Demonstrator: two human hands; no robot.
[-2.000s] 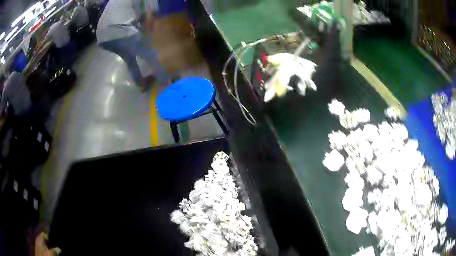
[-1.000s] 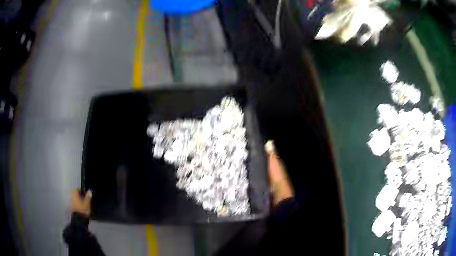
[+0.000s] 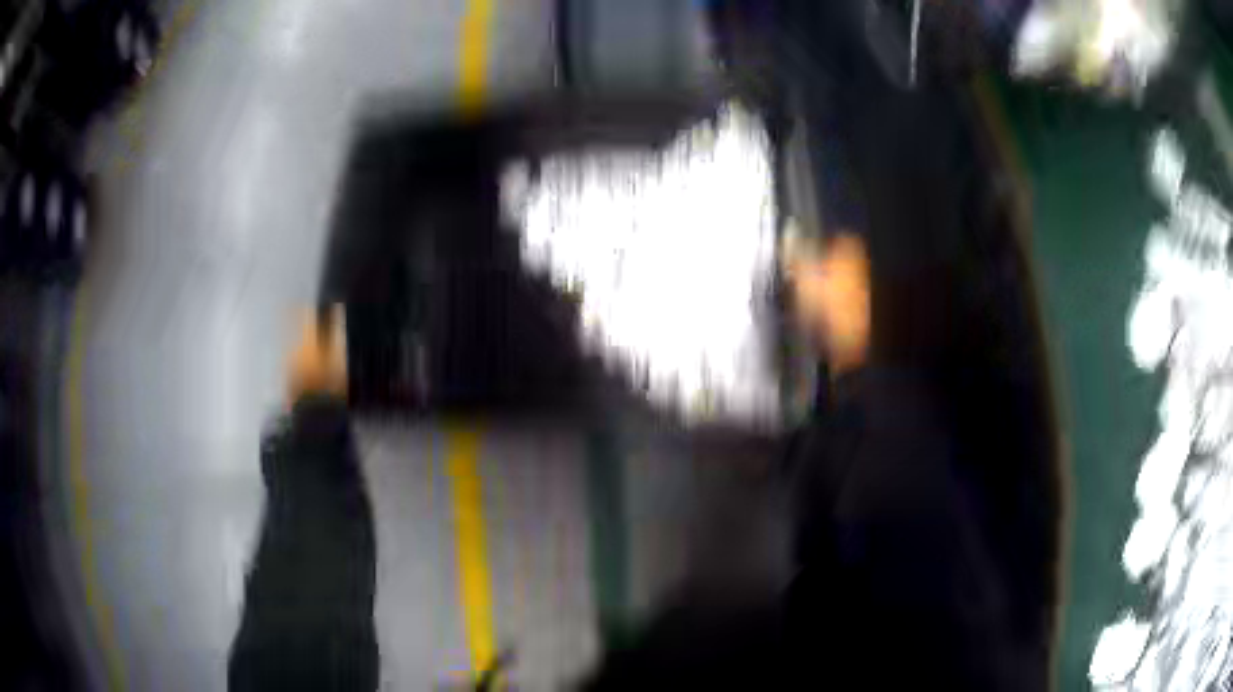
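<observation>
The black parts bin [image 3: 460, 331] is in the middle of the view, over the grey floor. White plastic housings [image 3: 663, 257] lie heaped in its right part; its left part shows dark. My left hand [image 3: 318, 358] grips the bin's left wall. My right hand [image 3: 832, 300] grips its right wall. The picture is blurred, so single fingers cannot be made out, and the fingers inside or under the rim are hidden.
The dark green bench [image 3: 1089, 365] runs along the right, with more white housings [image 3: 1197, 392] heaped on it. White gloves [image 3: 1095, 41] lie at the top right. A yellow line [image 3: 469, 541] crosses the grey floor [image 3: 203, 243]. Dark objects stand at the far left.
Both hands now show on the bin, which stands farther forward and higher in the view. The stool has left the picture, and the bench heap has shifted to the right edge.
</observation>
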